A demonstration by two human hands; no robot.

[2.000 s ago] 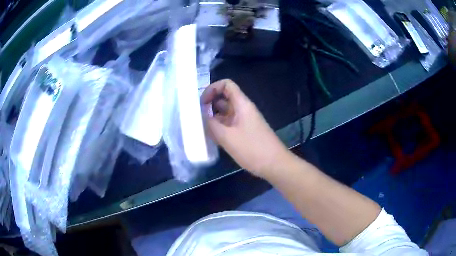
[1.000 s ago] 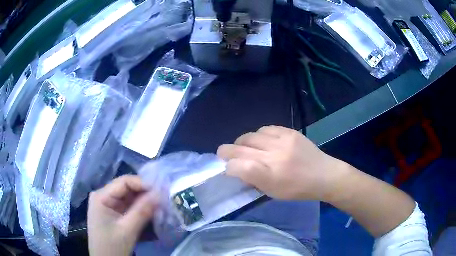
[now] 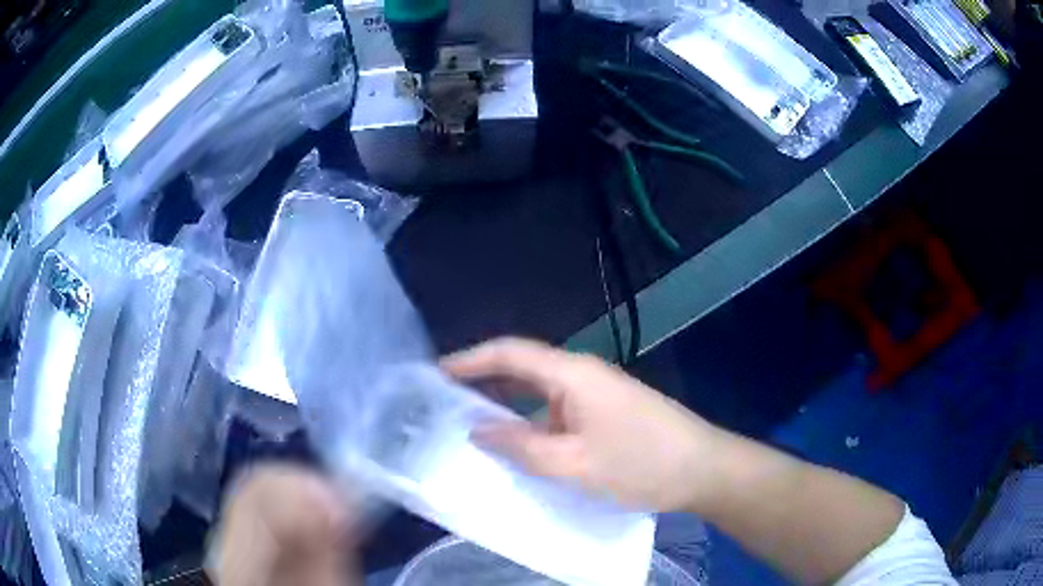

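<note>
A white housing (image 3: 549, 515) lies tilted low in front of me, near the bench edge. My right hand (image 3: 583, 429) grips its upper side. A thin, crinkled plastic bag (image 3: 355, 309) extends from the housing's upper left end and spreads over part of another white housing (image 3: 265, 338). How far the bag covers the held housing is unclear. My left hand (image 3: 286, 527) is strongly blurred at the lower left, beside the bag; its fingers and any contact are unclear. No circuit board shows on the held housing.
Bagged housings (image 3: 57, 378) overlap along the left. A screw feeder (image 3: 377, 109) stands at the top, with a teal screwdriver (image 3: 418, 23) over it. Green-handled pliers (image 3: 652, 195) and another bagged housing (image 3: 743, 69) lie right. A red stool (image 3: 892, 298) stands on the blue floor.
The held housing came down from mid-bench, then shifted lower right; its board end no longer shows. The bag now stretches up-left. My left hand entered, then moved down and blurred. The view has shifted.
</note>
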